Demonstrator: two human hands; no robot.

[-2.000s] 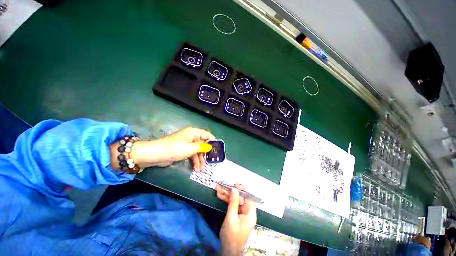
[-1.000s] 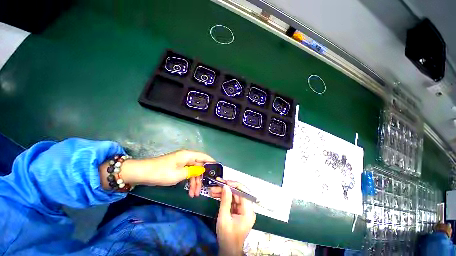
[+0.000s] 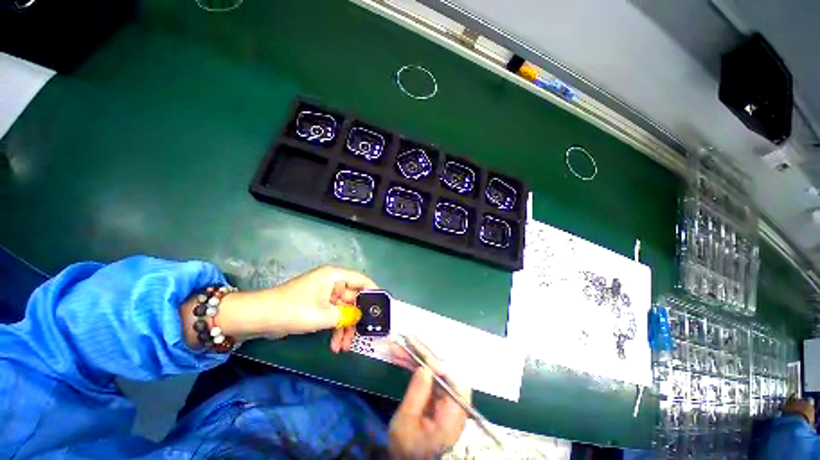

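My left hand (image 3: pixel 334 307), with a yellow finger cot (image 3: pixel 347 315) on one digit, grips a black rounded-square watch housing (image 3: pixel 374 312) with a pale rim and a small central circle. My right hand (image 3: pixel 426 404) holds thin metallic tweezers (image 3: pixel 442 381), their tip just below and right of the housing, apart from it. A white sticker sheet (image 3: pixel 467 352) lies under the hands, with small dark marks at its left end. A black foam tray (image 3: pixel 387 225) lies beyond the hands with housings in its pockets; the near-left pocket is empty.
A white paper sheet (image 3: pixel 562 328) with loose black pieces lies right of the foam tray. Clear blister trays (image 3: pixel 719 359) stand far right, beside a blue item (image 3: pixel 661 329). A marker pen (image 3: pixel 542 79) lies by the back rail. Another person's hand (image 3: pixel 797 409) shows at the right edge.
The tweezers were at the housing a second ago; now their tip is off it and they point more steeply. The housing stays in my left hand and now faces up more openly.
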